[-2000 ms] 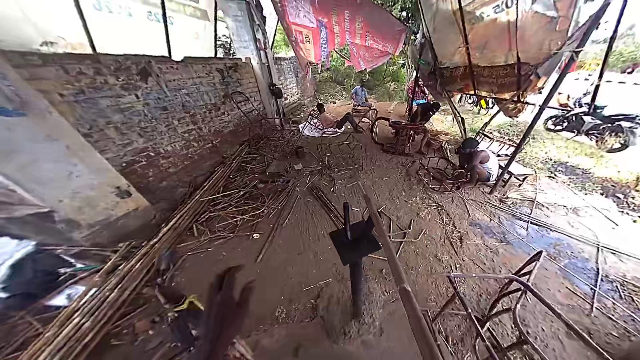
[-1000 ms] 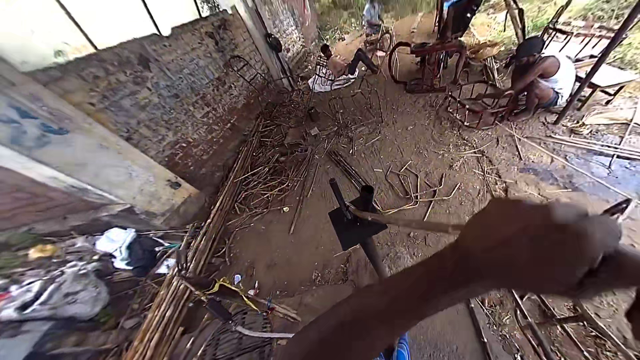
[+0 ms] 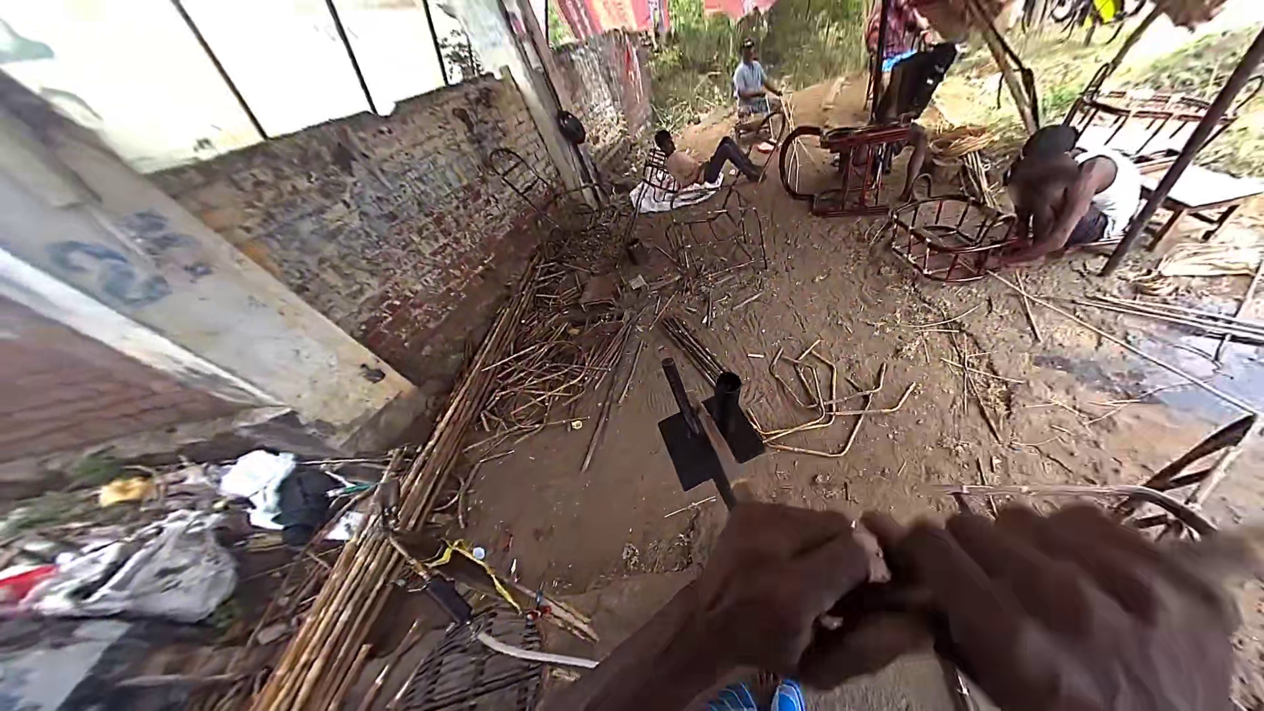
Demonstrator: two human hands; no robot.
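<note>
Side by side at the lower right, both my hands are closed on a cane pole. My left hand [image 3: 780, 583] grips it nearer the metal stand; my right hand [image 3: 1066, 602], blurred, is right beside it. From the left hand the cane pole [image 3: 723, 452] runs up and left between the uprights of the black metal stand [image 3: 688, 449], which has a flat plate, a short rod and a round tube [image 3: 728, 395]. Behind the right hand, a curved cane frame [image 3: 1076, 491] shows. My palms are hidden.
Long cane poles [image 3: 434, 474] lie along the brick wall [image 3: 346, 212] at left. Bent cane pieces [image 3: 839, 415] lie beyond the stand. A person [image 3: 1071, 193] works on a cane frame [image 3: 948, 237] at right; other people sit farther back. Sacks and cloth [image 3: 148, 568] lie lower left.
The view has tilted down and left. One second ago an arm reached across to the right; now both hands are together on the pole, whose end is still at the stand.
</note>
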